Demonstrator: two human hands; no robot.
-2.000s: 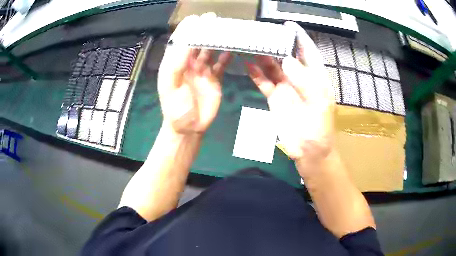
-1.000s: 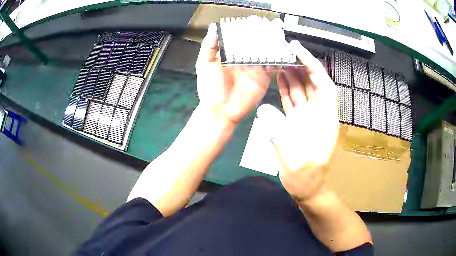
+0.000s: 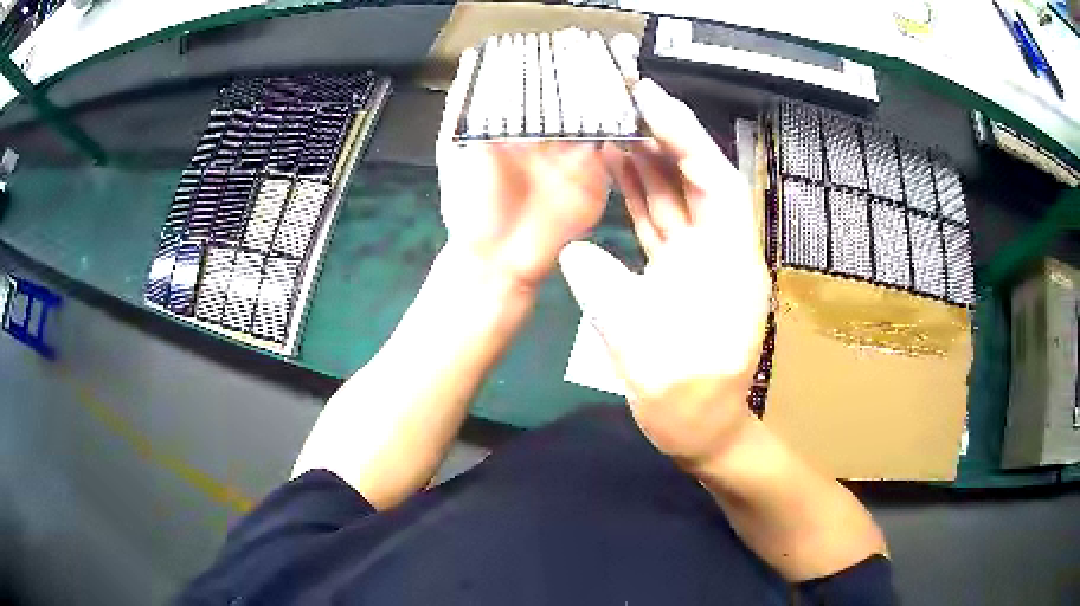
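Note:
A circuit board is held up in front of me with its rows of tall white parts showing and its thin edge towards me. My left hand is under and around the board's left side. My right hand is at the board's right side, its upper fingers against the right edge and its thumb apart. Both hands are bare. The board's underside is hidden.
A left-hand board stack stands on a pale-edged tray. A right-hand board stack lies beyond a cardboard sheet. A partly covered white card lies on the green mat. A grey metal box stands far right.
The board has gone from a steep, edge-on tilt to showing its white rows. Both hands have then shifted slightly left with it, and my left hand has come beneath it.

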